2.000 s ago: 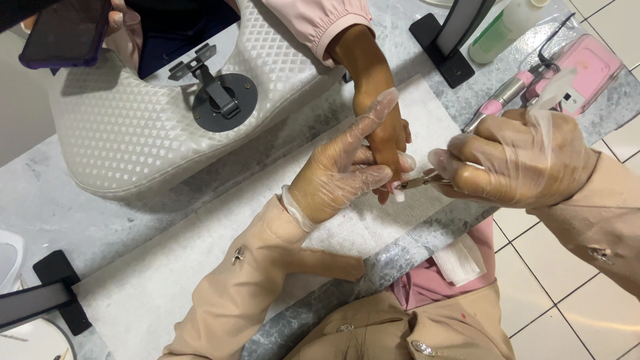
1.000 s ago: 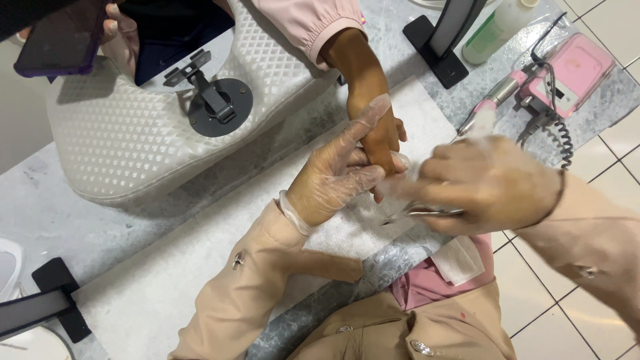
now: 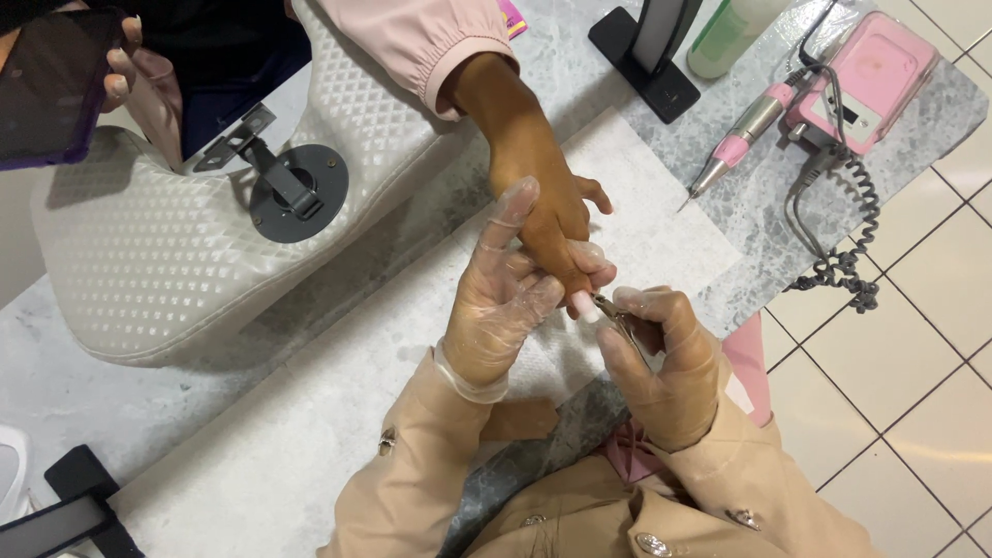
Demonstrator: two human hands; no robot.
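My left hand [image 3: 500, 298], in a clear disposable glove, holds the fingers of another person's hand [image 3: 535, 174] from below and the side. That hand reaches in from a pink gathered sleeve [image 3: 418, 46]. One of its fingers carries a long white-tipped nail [image 3: 585, 304]. My right hand [image 3: 663, 349], gloved too, is shut on metal cuticle nippers [image 3: 616, 314], whose jaws are at the side of that nail; my fingers partly hide the handles. A white paper towel [image 3: 651, 217] lies under the hands.
A quilted armrest [image 3: 155, 294] with a black bracket [image 3: 298, 194] stands at the left; above it a person holds a phone [image 3: 58, 85]. A pink nail drill [image 3: 740, 136], its control box [image 3: 868, 77], a coiled cord [image 3: 860, 201], a green bottle [image 3: 728, 39] and black stands [image 3: 647, 70] are around.
My right hand has come back to the held finger, after being a little away and blurred one second ago. The drill handpiece, partly covered earlier, now shows whole. My left hand keeps its hold.
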